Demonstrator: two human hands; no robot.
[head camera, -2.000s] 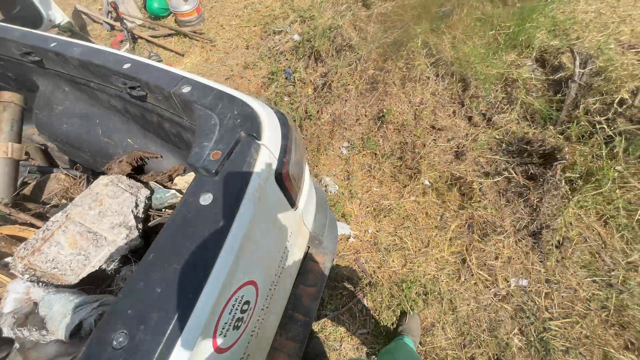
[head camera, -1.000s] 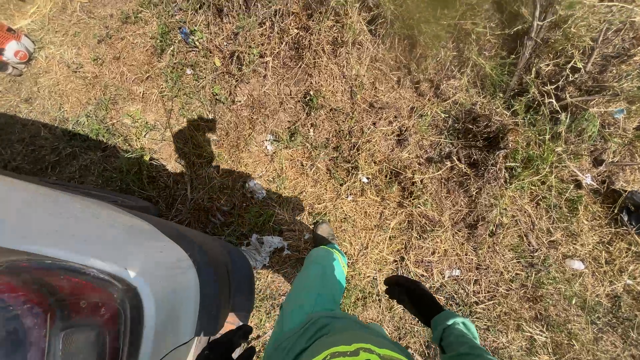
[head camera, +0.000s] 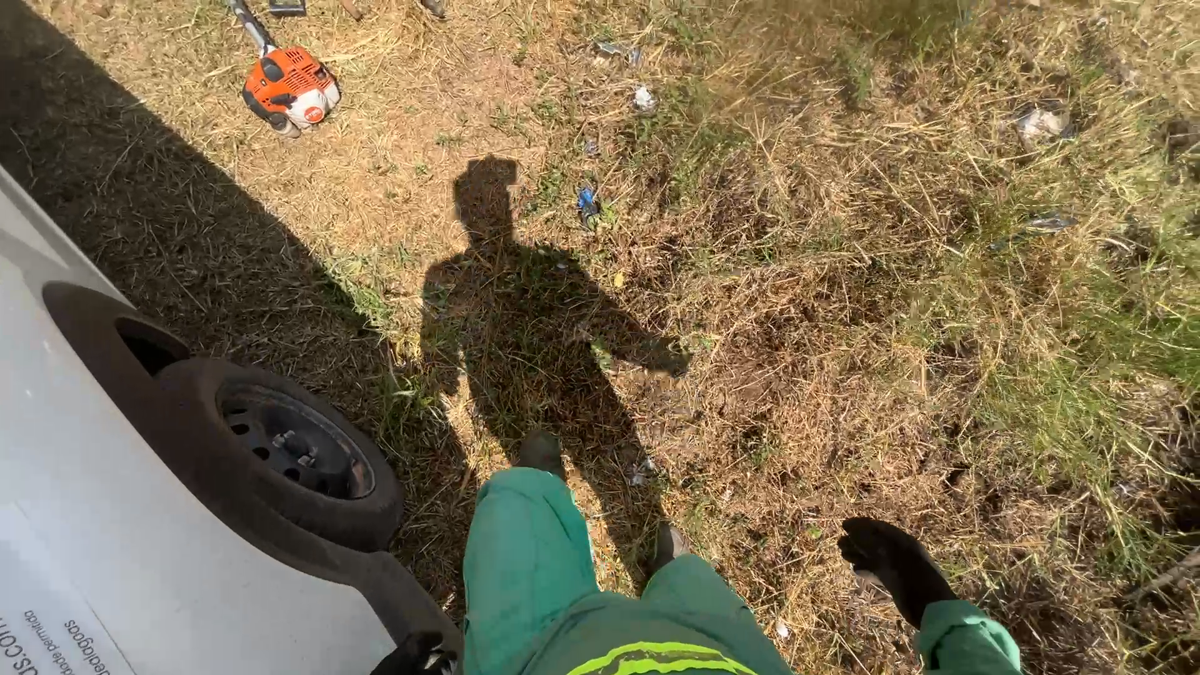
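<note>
My right hand (head camera: 891, 562), in a black glove below a green sleeve, hangs over dry grass at the lower right and holds nothing; its fingers look slightly curled and apart from the thumb. My left hand (head camera: 417, 654), also in a black glove, is cut off by the bottom edge, beside the dark lower trim of a white vehicle (head camera: 187, 525); whether it touches the trim or holds anything cannot be told. Between the hands are my green-clad legs (head camera: 530, 553) and dark shoes.
The vehicle's rear wheel (head camera: 291, 450) stands close on my left. An orange and white engine-powered garden tool (head camera: 292, 89) lies on the ground at the upper left. Bits of litter (head camera: 588, 202) lie in the dry grass. My shadow falls ahead.
The view has moved along the vehicle from its loaded bed and tail light to the rear wheel. My right hand, out of view two seconds ago, stays empty at my right side.
</note>
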